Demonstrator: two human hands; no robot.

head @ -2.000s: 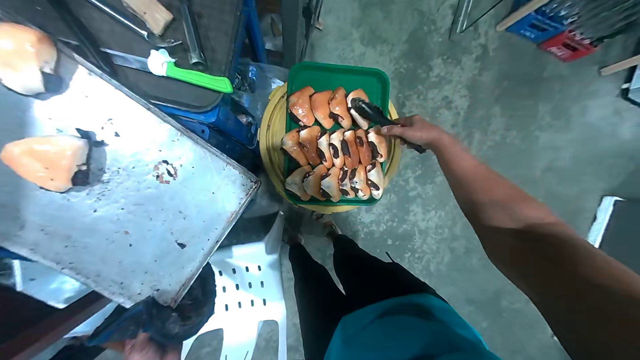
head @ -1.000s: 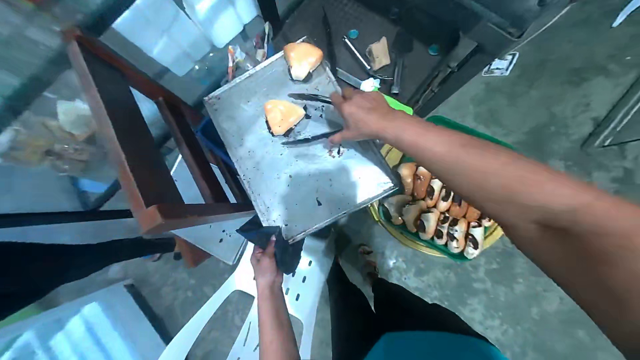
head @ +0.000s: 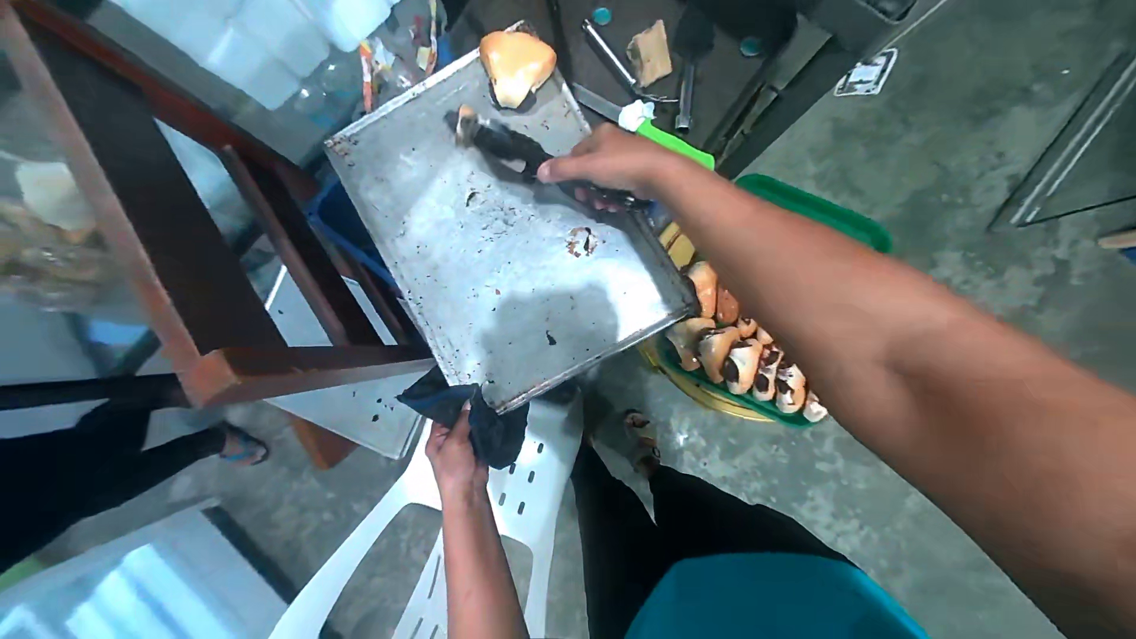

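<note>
My right hand [head: 603, 169] grips black tongs [head: 515, 149] above a metal baking tray [head: 497, 257]. At the tongs' tips is a piece of filled bread [head: 463, 124], blurred and seen edge-on. One browned bread roll [head: 516, 67] lies at the tray's far corner. My left hand [head: 457, 457] holds a dark cloth [head: 497, 430] against the tray's near corner. Dark crumbs and a burnt patch mark the tray. To the right, partly hidden by my right arm, a green tray [head: 812, 209] holds rows of breads with dark filling [head: 742, 362].
A white plastic chair [head: 532, 497] stands below the baking tray, and a brown wooden frame [head: 293, 377] to its left. A green-handled knife [head: 674, 144] and other tools lie on the dark surface beyond. Another person's leg and sandalled foot [head: 241, 444] show at left.
The second bread, lying on the baking tray one second ago, is now at the tongs' tips. The tongs were spread around it and have closed. The view has swung left since two seconds ago.
</note>
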